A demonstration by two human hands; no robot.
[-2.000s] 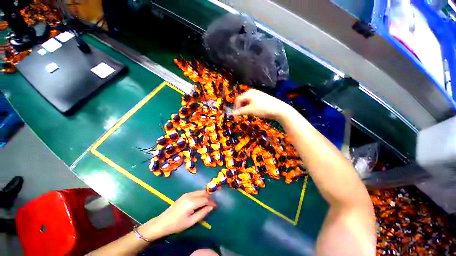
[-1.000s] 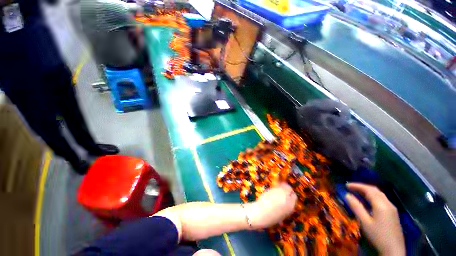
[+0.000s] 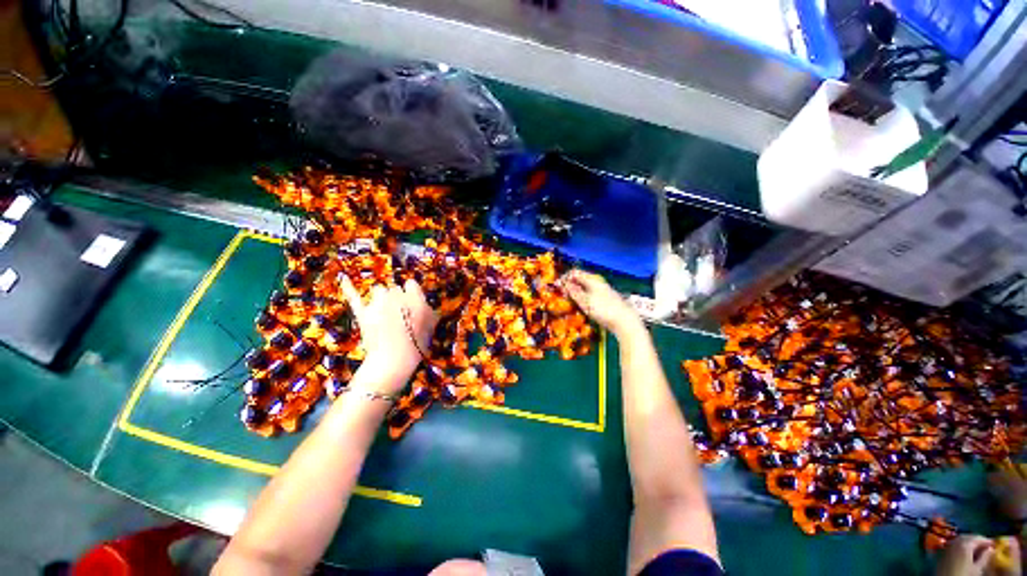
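A pile of small orange, black and white parts (image 3: 451, 326) lies on the green bench top, across the yellow tape outline. Thin black leads stick out at its left side. My left hand (image 3: 391, 326) is bare and rests on the middle of the pile, one finger extended; whether it grips a part cannot be told. My right hand (image 3: 591, 298) is at the pile's right edge, fingers bent close to the orange parts; its fingertips are too blurred to tell if they hold one.
Behind the pile are a dark plastic bag (image 3: 405, 113) and a blue tray (image 3: 580, 219). A second orange pile (image 3: 845, 394) lies right, near another person's hand (image 3: 966, 557). A white box (image 3: 833, 163) is upper right. A black base (image 3: 62, 276) is left; a red stool (image 3: 141, 554) below.
The view has swung right, bringing the white box and second pile into view. My left hand remains over the pile. My right hand has moved from near the blue tray to the pile's right edge.
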